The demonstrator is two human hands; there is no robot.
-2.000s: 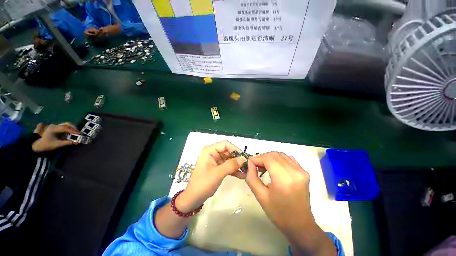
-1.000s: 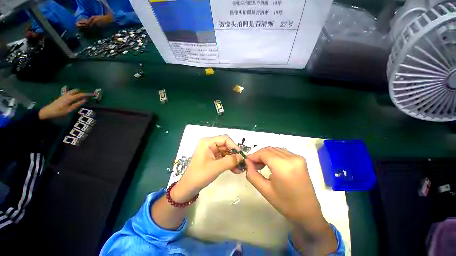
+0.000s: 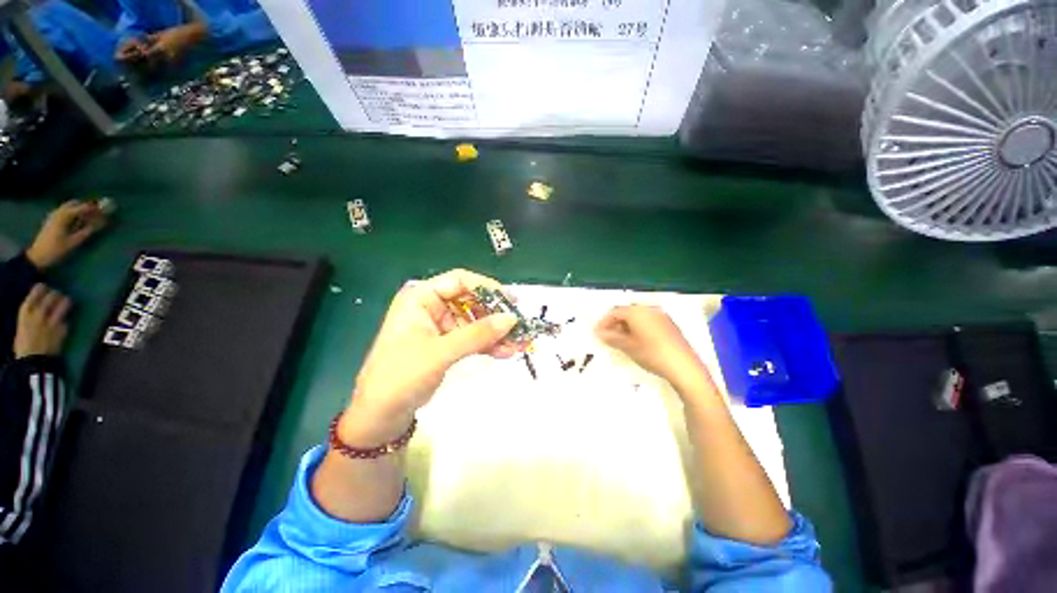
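My left hand (image 3: 435, 336) holds a small green circuit board (image 3: 501, 310) dotted with silver and dark parts, between thumb and fingers over the back of the pale mat (image 3: 522, 463). My right hand (image 3: 632, 338) is away from the board, to its right, low over the mat, fingers curled together; whether something tiny is in the fingertips cannot be told. Several small dark strips, perhaps camera modules (image 3: 567, 364), lie on the mat between my hands.
A blue bin (image 3: 774, 348) with a small part stands right of the mat. Black trays (image 3: 186, 405) lie left and right. A white fan (image 3: 962, 127) and hanging sheet (image 3: 556, 81) stand behind. Another person's hands (image 3: 52, 272) are at far left.
My right hand has left the board and moved right. The board shows more openly in my left hand, and dark strips now show on the mat. The neighbour's hand has moved left.
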